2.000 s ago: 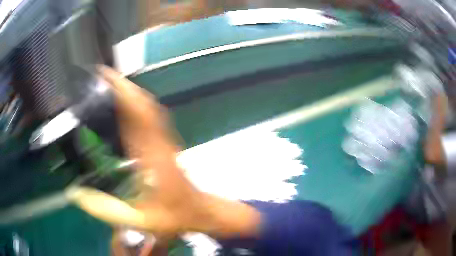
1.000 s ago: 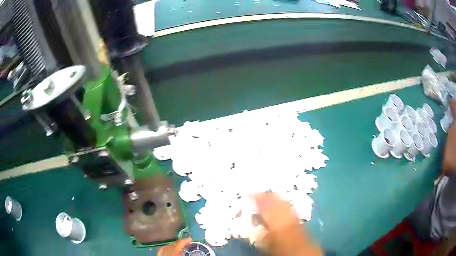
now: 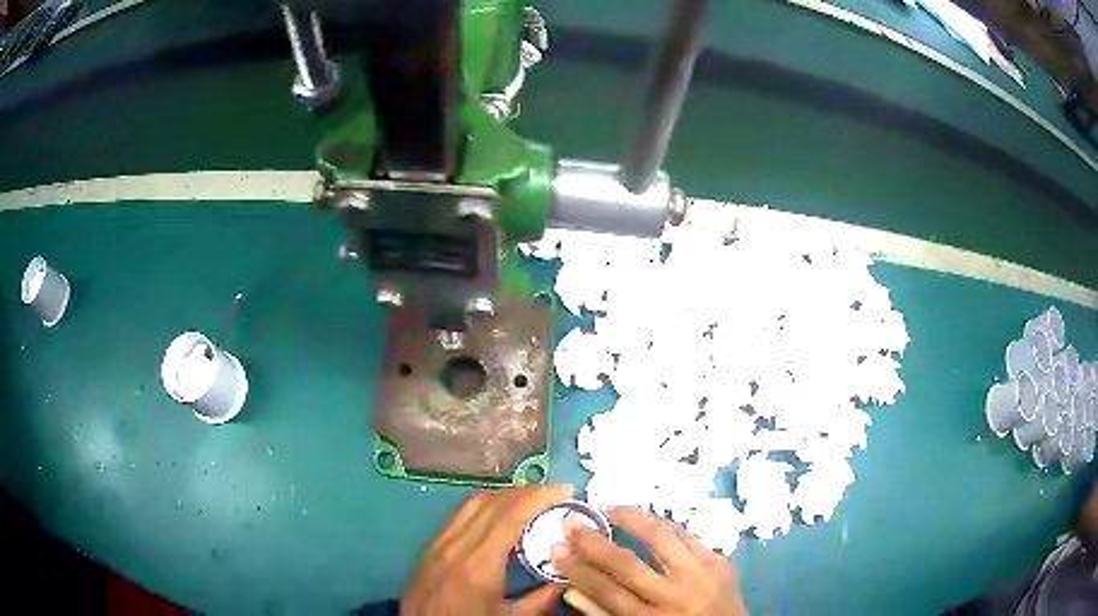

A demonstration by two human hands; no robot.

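A round cup-shaped housing is upright between my hands, just in front of the press base plate. A white disc lies inside its rim. My left hand is wrapped around the cup's left side. My right hand has its fingertips on the disc inside the cup; a pale yellow wrap shows on one finger. A large heap of white notched discs lies right of the press.
The green arbor press stands ahead, its silver lever hub above the plate. Two filled housings stand at left. Several cups cluster at far right. The conveyor runs behind. A person's sleeve shows at right.
My right hand has moved from the disc heap to the cup, and a white disc is now in it. The cup shows more fully. The view has swung left, centring the press.
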